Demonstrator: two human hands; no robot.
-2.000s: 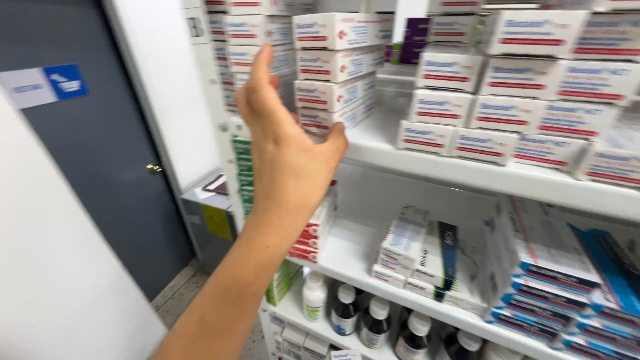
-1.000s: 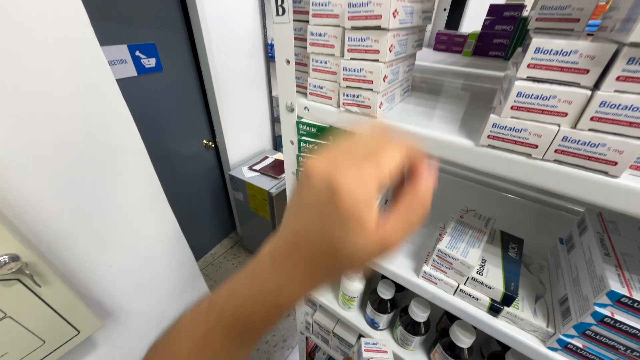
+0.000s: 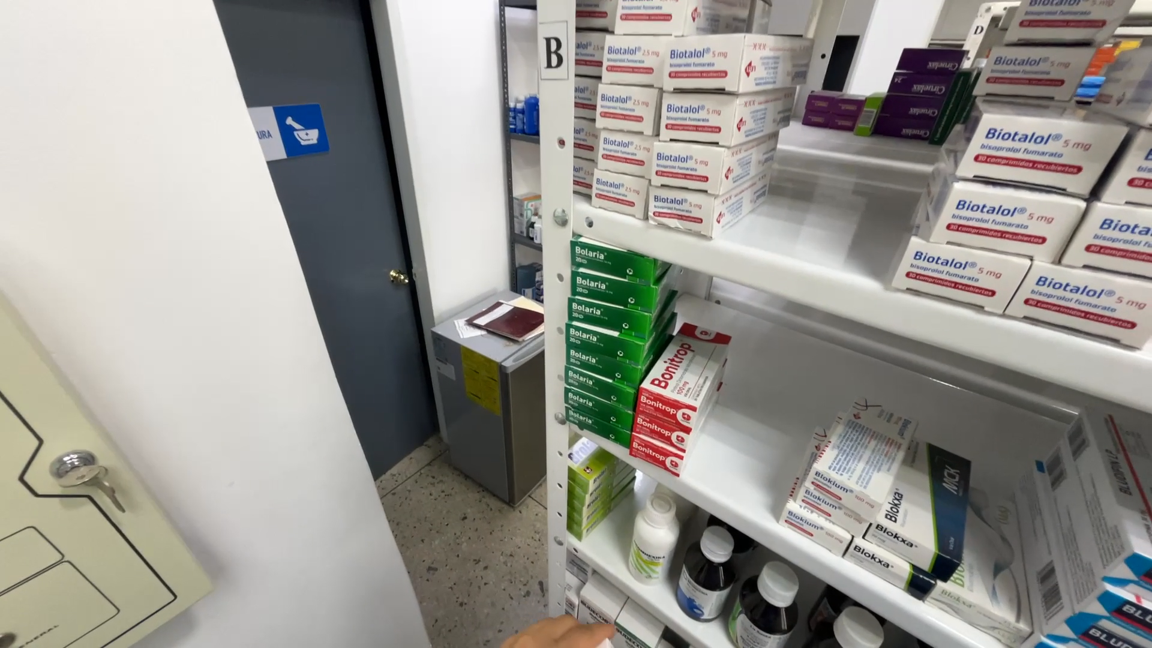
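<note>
Only the fingers of one hand, which looks like my right hand [image 3: 560, 633], show at the bottom edge, close to white boxes [image 3: 601, 601] on the lowest visible shelf; whether it holds anything is hidden. My left hand is out of view. Above it, a white bottle [image 3: 653, 538] and dark bottles with white caps [image 3: 706, 576] stand in a row. Green Bolaria boxes [image 3: 612, 337] are stacked beside red and white Bonitrop boxes [image 3: 677, 396] on the middle shelf. Biotalol boxes [image 3: 715, 117] form stacks on the upper shelf, with more Biotalol boxes [image 3: 1008, 220] at right.
The white metal shelf post [image 3: 555, 315] rises left of the stacks. Blokxa boxes [image 3: 913, 513] lie at the middle shelf's right. A small grey fridge [image 3: 490, 405] stands by a dark door [image 3: 333, 225]. At far left is a beige metal panel with a key in its lock [image 3: 85, 472].
The hand has dropped from in front of the shelves to the bottom edge, uncovering the green and red boxes. The view has shifted, showing more of the door side.
</note>
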